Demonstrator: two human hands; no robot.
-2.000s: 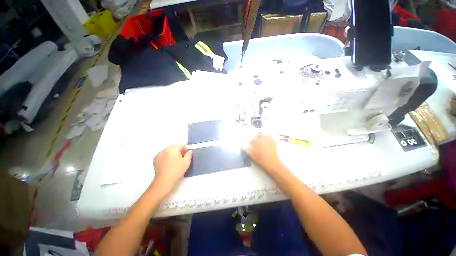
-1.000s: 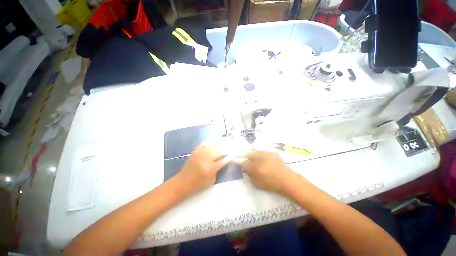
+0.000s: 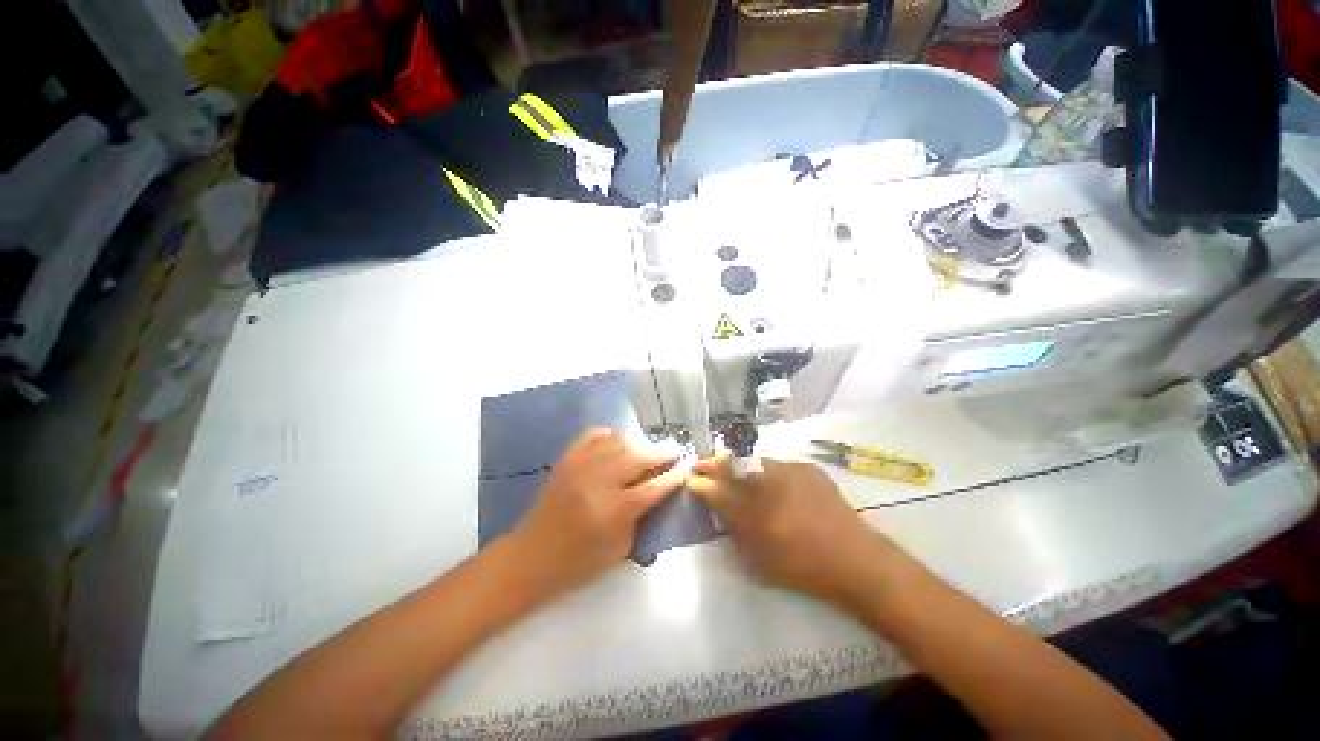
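Observation:
A dark cloth panel [image 3: 543, 423] lies flat on the white table, with a seam or fold line across it. Its right part runs up to the needle area of the white sewing machine [image 3: 890, 340]. My left hand [image 3: 591, 500] rests on the panel, fingertips pinching at its edge just in front of the presser foot. My right hand [image 3: 782, 524] is close beside it, fingertips also on the cloth at the needle area. The fingertips nearly touch. The cloth under them is partly hidden and washed out by glare. Yellow-handled thread snips [image 3: 886, 463] lie right of my right hand.
A black garment with yellow stripes [image 3: 420, 181] lies behind the table's left. A pale paper slip [image 3: 249, 536] is at the table's left. A dark screen [image 3: 1204, 116] stands above the machine. A control box [image 3: 1239, 442] sits at the right end. A ruler runs along the front edge.
The hands came together from opposite sides of the panel to the needle area, and the panel shifted left. Since one second ago they have moved little. The view is closer and the glare is less.

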